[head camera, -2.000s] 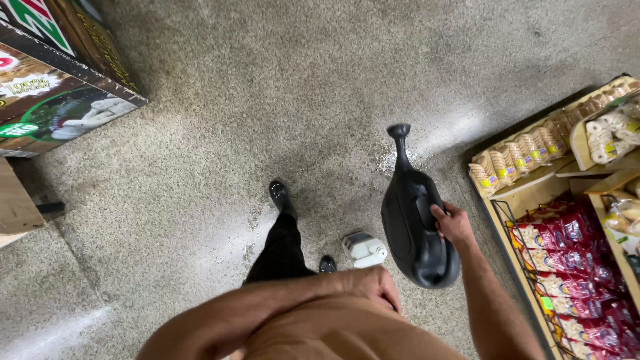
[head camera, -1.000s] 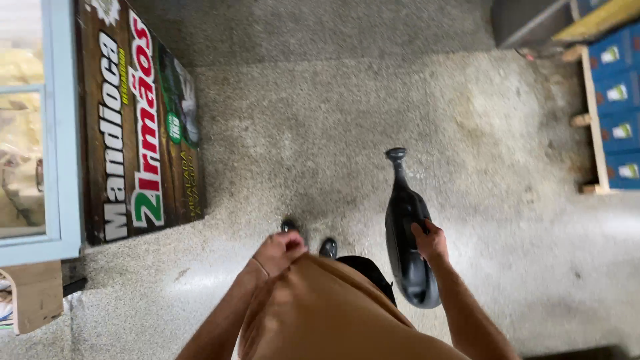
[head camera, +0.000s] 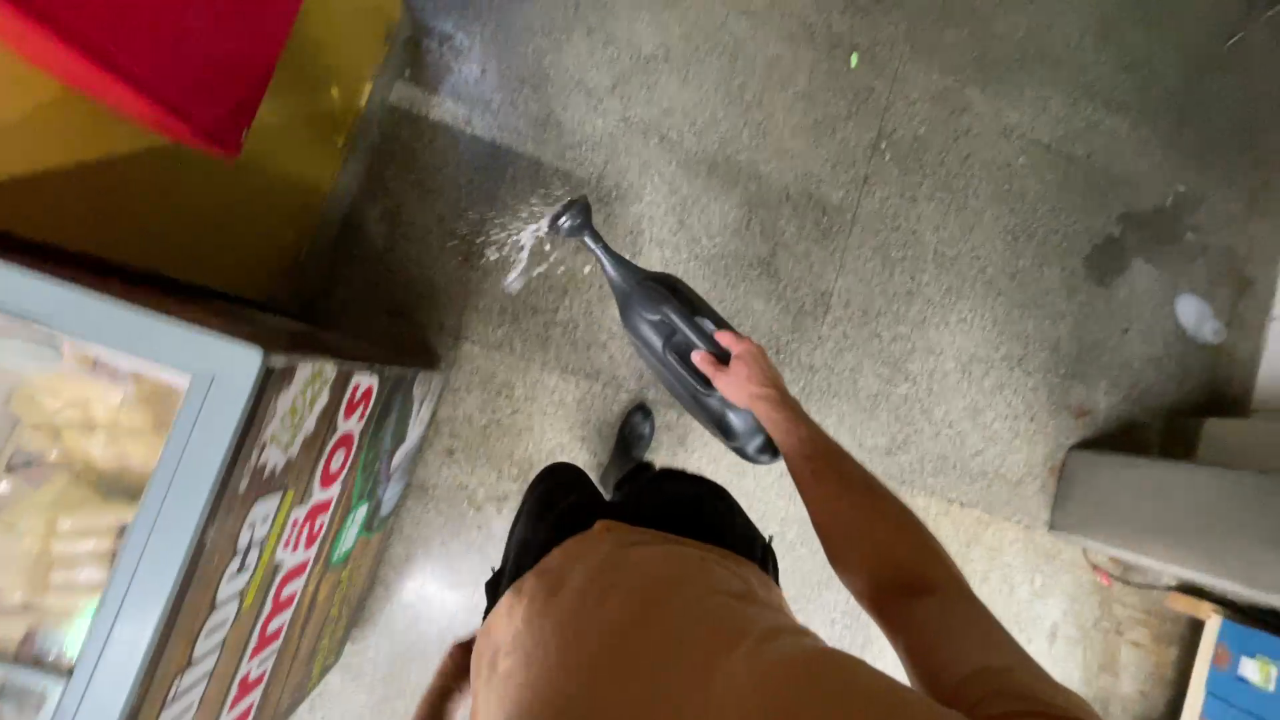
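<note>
A dark grey plastic watering can hangs over the concrete floor, with my right hand closed around its handle. Its spout points up and to the left in view, and water sprays from the rose at its tip, to the left. Of my left side only part of the arm shows at the bottom edge, beside my torso; the left hand itself is hidden. One dark boot stands below the can.
At the left stand a glass-fronted display case with a printed wooden-look side and a yellow unit with a red panel. A grey block and a blue box are at the lower right. A whitish object lies near a wet patch.
The view has moved on past the display case. Water now sprays visibly from the can, whose spout has swung to the left. My left hand has dropped out of sight from in front of my torso.
</note>
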